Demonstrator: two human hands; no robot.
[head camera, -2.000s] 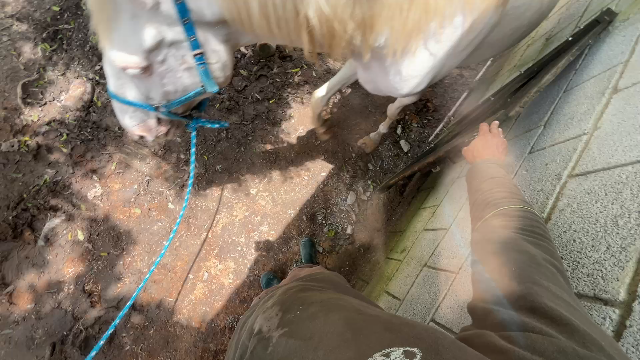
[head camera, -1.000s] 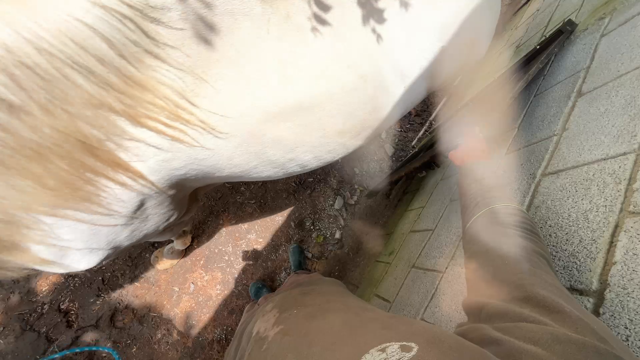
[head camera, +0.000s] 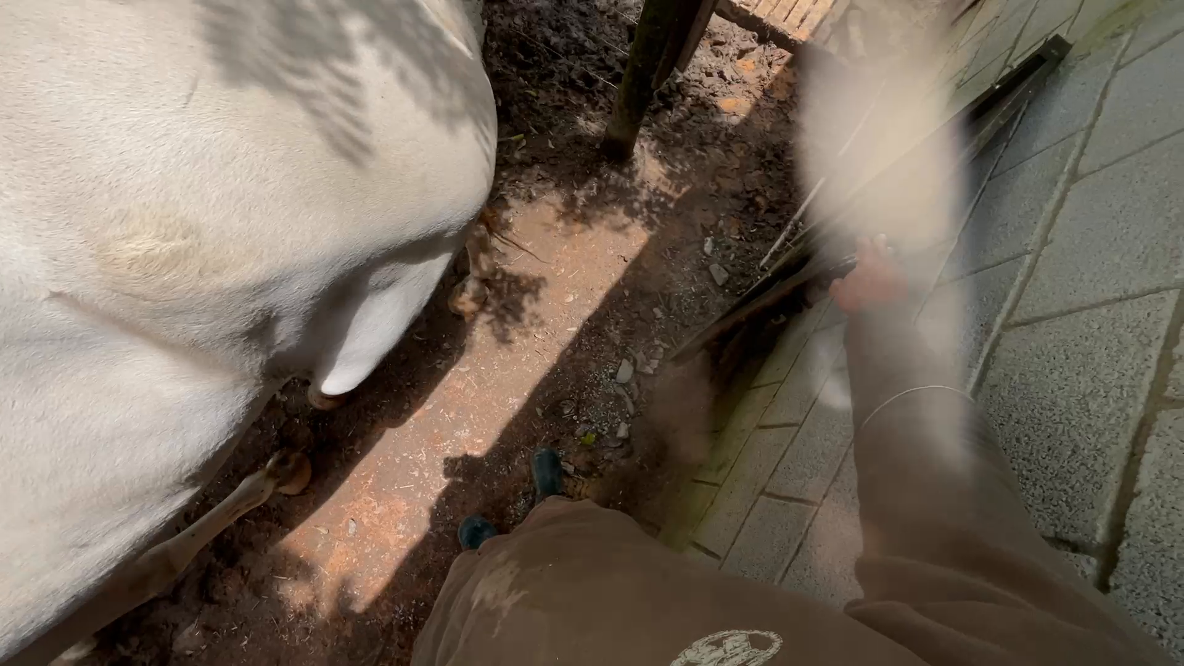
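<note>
My right hand (head camera: 869, 276) reaches out to the right of my body, its fingers touching or very near a dark, narrow beam (head camera: 888, 194) that leans along the block wall. A pale blur covers part of the hand and forearm, so its grip is unclear. My left hand is out of view. A white horse (head camera: 231, 185) fills the left side, its belly and hindquarters beside me and its lower legs showing below. Its head and the blue rope lie outside the view.
A concrete block wall (head camera: 1091, 370) runs close along my right. A dark post (head camera: 638, 83) rises from the dirt ground (head camera: 555, 268) ahead. Small stones (head camera: 624, 372) lie near the wall's foot, beyond my dark boots (head camera: 548, 474).
The horse has moved past me on the left: its head and blue rope showed earlier, and now its hindquarters do. My right hand remains by the dark beam.
</note>
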